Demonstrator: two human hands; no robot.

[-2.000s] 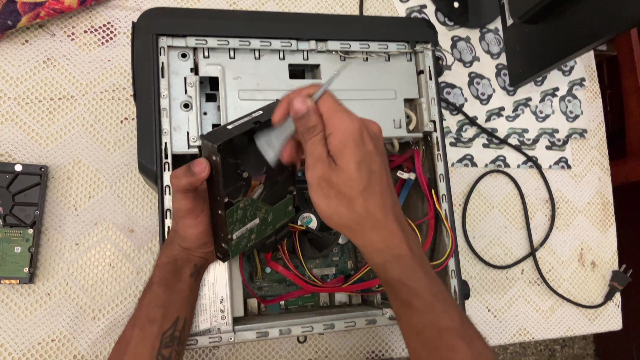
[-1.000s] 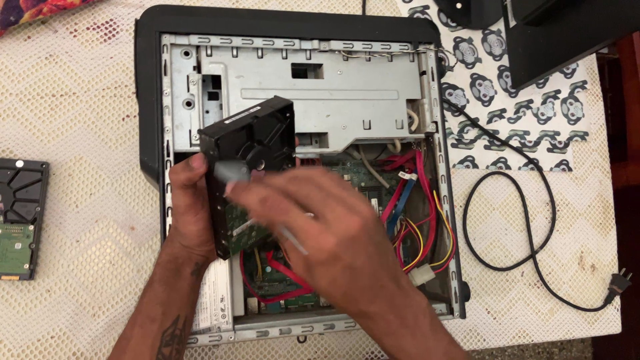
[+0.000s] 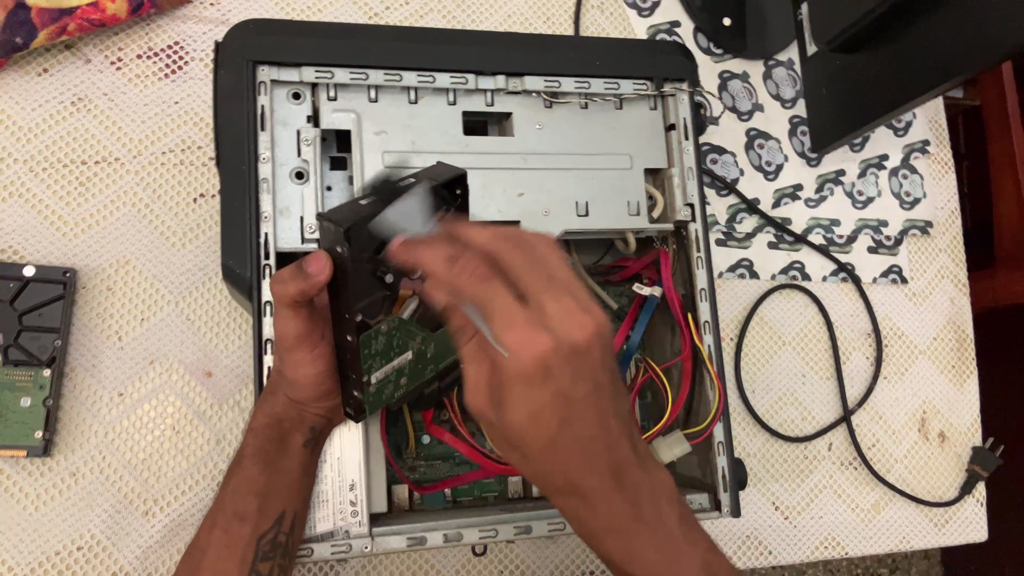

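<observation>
My left hand (image 3: pixel 308 344) grips a black metal drive unit (image 3: pixel 342 320) by its left side, tilted above an opened computer case (image 3: pixel 456 48). A green circuit board (image 3: pixel 404 360) shows at the unit's lower part. My right hand (image 3: pixel 512 320) pinches a small grey tool (image 3: pixel 406 214), blurred, with a wide flat end against or just over the unit's upper face; its thin end sticks out below my fingers. Which kind of tool it is, I cannot tell. Red, yellow and blue cables (image 3: pixel 640 328) lie inside the case, right of my right hand.
Another hard drive (image 3: pixel 36 344) lies at the left edge on the lace tablecloth (image 3: pixel 136 224). A black power cord with a plug (image 3: pixel 984 462) loops at the right. Monkey-print sheets (image 3: pixel 768 152) and a black stand (image 3: pixel 896 64) are at the upper right. A colourful cloth (image 3: pixel 64 24) lies upper left.
The grey tool and my right hand have shifted about over the drive unit, whose tilt has changed slightly. My left hand has kept its hold.
</observation>
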